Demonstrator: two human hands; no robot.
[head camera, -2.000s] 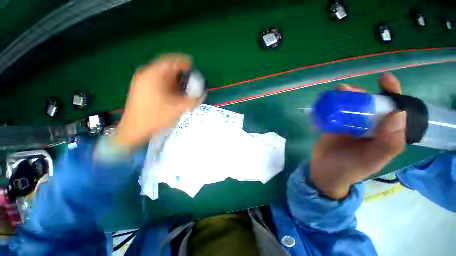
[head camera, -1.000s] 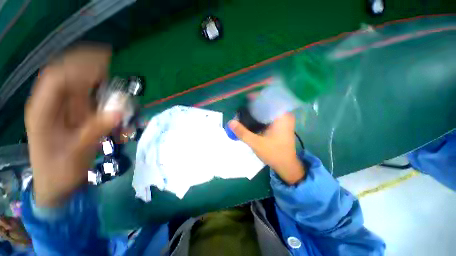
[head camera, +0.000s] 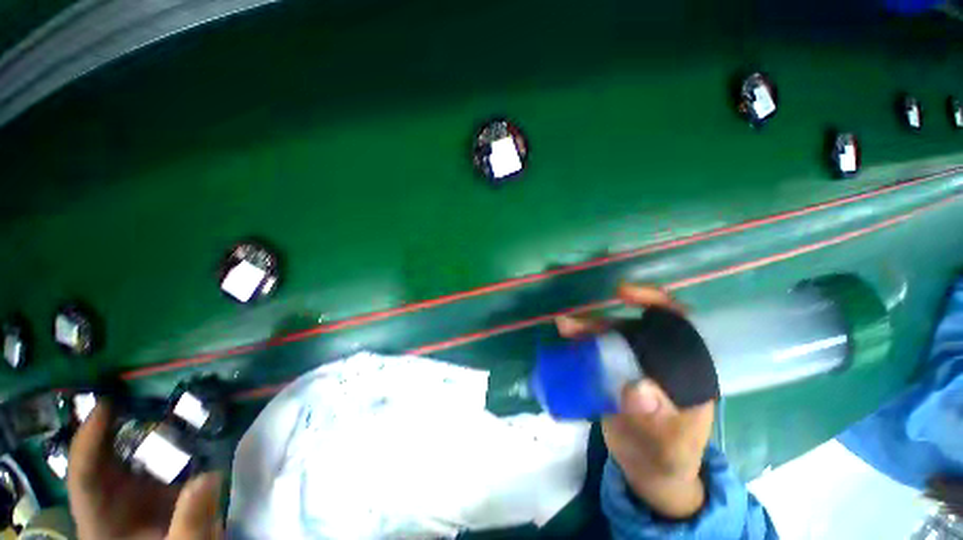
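Observation:
My right hand (head camera: 660, 422) is closed around the black grip sleeve (head camera: 673, 357) of the dispensing syringe (head camera: 776, 343). The syringe lies nearly level, its blue front end (head camera: 576, 378) pointing left and its green cap (head camera: 868, 322) at the right. The needle cannot be made out clearly. My left hand (head camera: 137, 496), cut off by the bottom edge, holds a small round black module (head camera: 158, 448) with a white square facing up, between thumb and fingers. A white crumpled cloth or paper (head camera: 370, 454) lies between my hands.
More modules stand close beside my left hand, one just behind it (head camera: 195, 409). Others are spread on the green belt (head camera: 370, 243), one at left centre (head camera: 249, 272) and one at upper centre (head camera: 501, 150). A curved grey rail (head camera: 116, 47) is at upper left. Another person's blue sleeve (head camera: 919, 422) is at right.
The view has shifted. My left hand is now low at the left with a module. The syringe has swung from a blurred, tilted pose to nearly level, its blue end leftward.

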